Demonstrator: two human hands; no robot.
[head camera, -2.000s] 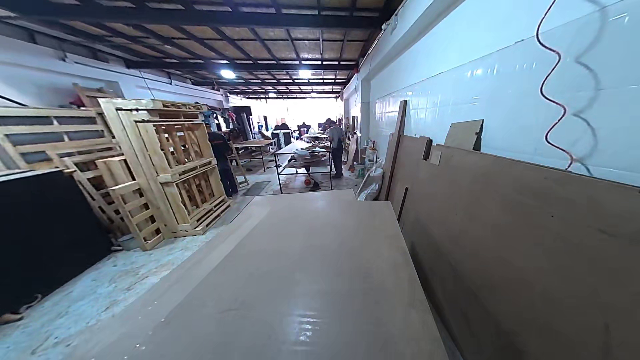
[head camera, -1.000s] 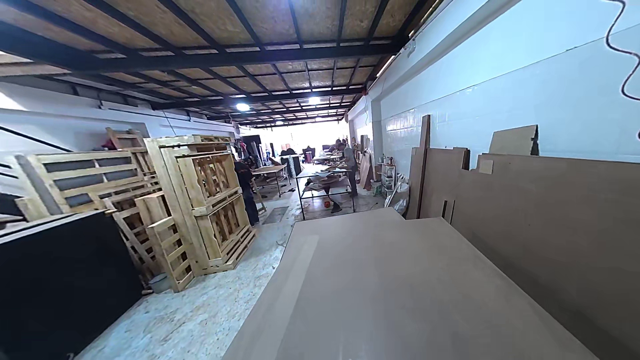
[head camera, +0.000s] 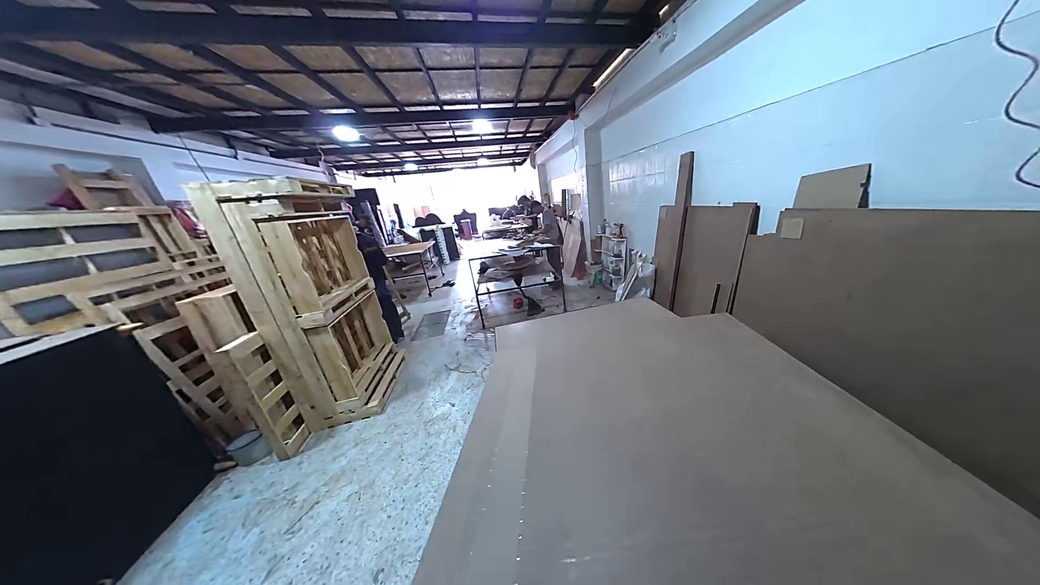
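Observation:
Neither of my hands shows in the head view. Large flat brown sheets (head camera: 650, 439) lie in front of me, reaching from the bottom edge of the view toward the middle of the workshop. Their far edge is stepped, and a lighter strip with a row of small pale dots runs along the left side. What supports the sheets is hidden beneath them. More brown panels (head camera: 894, 309) stand upright along the right wall, with a narrow board (head camera: 682, 219) among them and a small offcut (head camera: 830, 187) above their top edge.
Wooden pallets and frames (head camera: 325, 309) stand at the left, beside a black panel (head camera: 89, 455) and a bucket (head camera: 249, 447). The speckled floor (head camera: 349, 487) runs between them and the sheets. Farther off, people stand near a metal-framed table (head camera: 520, 284). A shelf rack (head camera: 613, 256) stands by the wall.
The view has shifted, and the brown sheets now lie farther to the right in it, with their stepped far edge showing. More floor is visible at the left.

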